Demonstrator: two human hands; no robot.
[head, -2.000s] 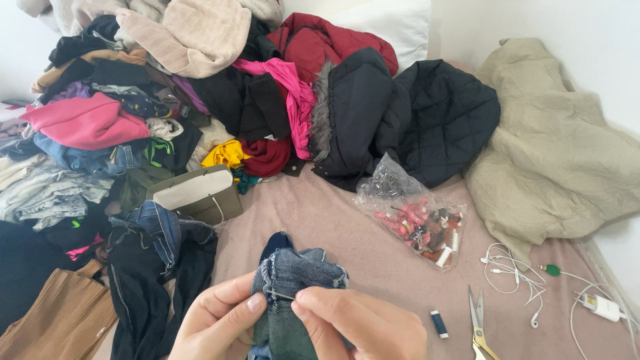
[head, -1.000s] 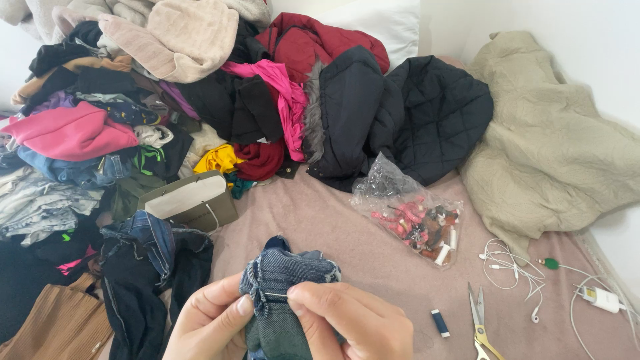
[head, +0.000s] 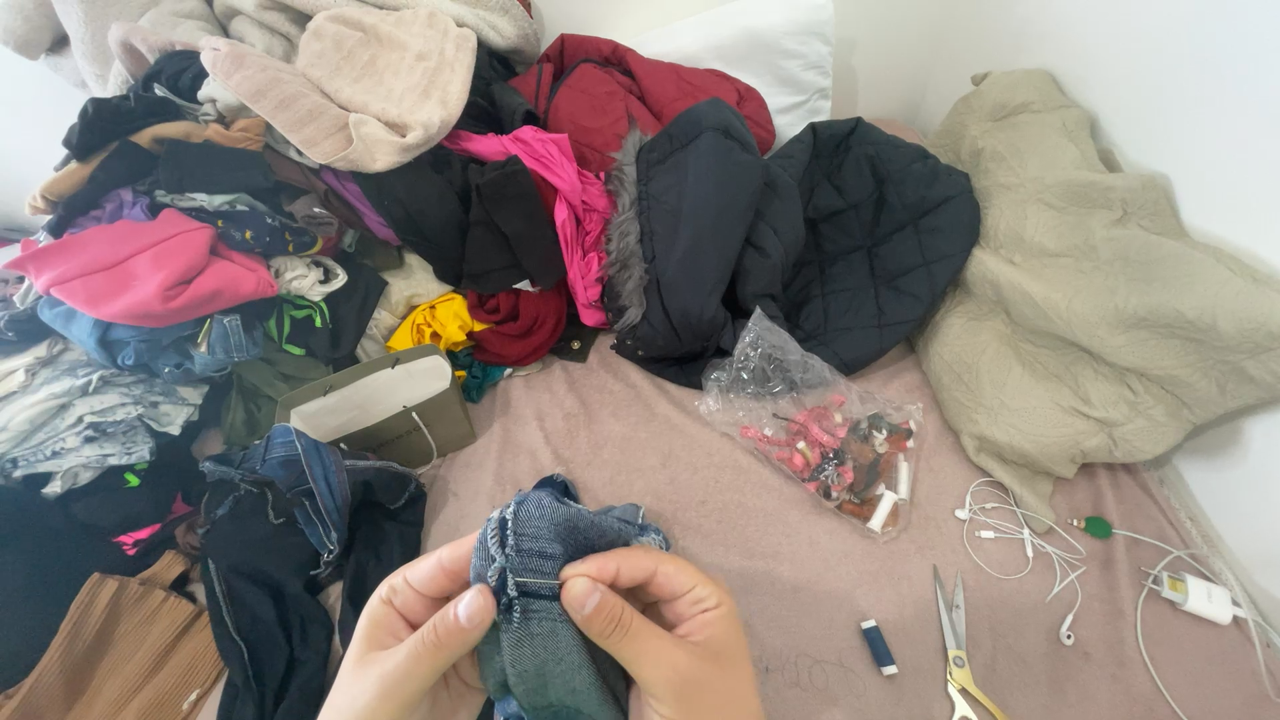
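Note:
A piece of blue denim [head: 545, 535] with a frayed seam is bunched between both hands at the lower middle. My left hand [head: 430, 620] pinches its left edge, thumb on top beside the seam. Between the thumb and forefinger of my right hand [head: 655, 620] is a sewing needle [head: 538, 581], lying across the denim with its left end at the seam. A dark blue thread spool [head: 878, 647] lies to the right of my right hand, and scissors with gold-coloured handles [head: 958, 655] lie beyond it, blades partly apart.
A clear plastic bag [head: 830, 440] of thread and small items lies ahead. White earphones [head: 1020, 540] and a charger [head: 1197, 597] are at right. A paper bag [head: 440, 420], dark jeans [head: 270, 560] and heaped clothes [head: 150, 270] fill the left; a dark padded jacket [head: 850, 240] lies behind.

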